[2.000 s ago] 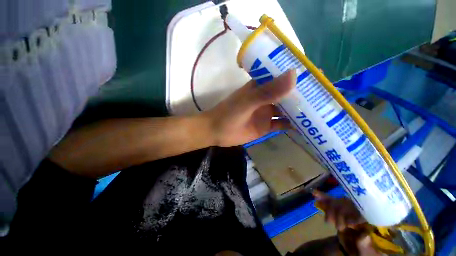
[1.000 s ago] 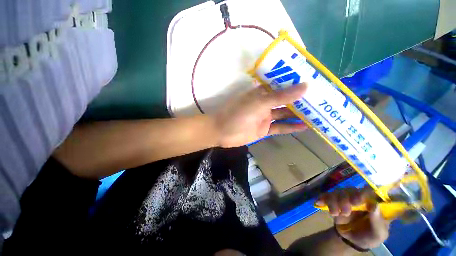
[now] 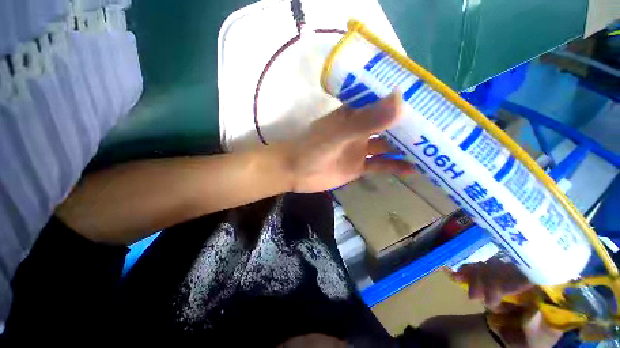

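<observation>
A caulking gun point(image 3: 469, 112) with a yellow frame holds a white 706H cartridge point(image 3: 435, 160) and slants from upper centre to lower right. My left hand point(image 3: 350, 146) supports the cartridge near its front, thumb on top and fingers underneath. My right hand point(image 3: 506, 296), blurred at the lower right, grips the gun's yellow trigger end. A white plate with rounded corners point(image 3: 238, 68) lies beneath the front of the gun, with a thin dark red curved wire point(image 3: 257, 98) on it. The nozzle is hard to make out against the plate. The gun covers the plate's right part.
The plate lies on a green bench point(image 3: 180, 75). Stacked white ribbed parts point(image 3: 68, 102) stand at the left. Brown cartons point(image 3: 391, 207) and a blue rack point(image 3: 435, 262) are below the bench at the right. My dark clothing fills the bottom.
The gun tilted and rolled since the middle frame, so small print shows again. My right hand moved down and to the right with the trigger end. My left hand stayed at the cartridge.
</observation>
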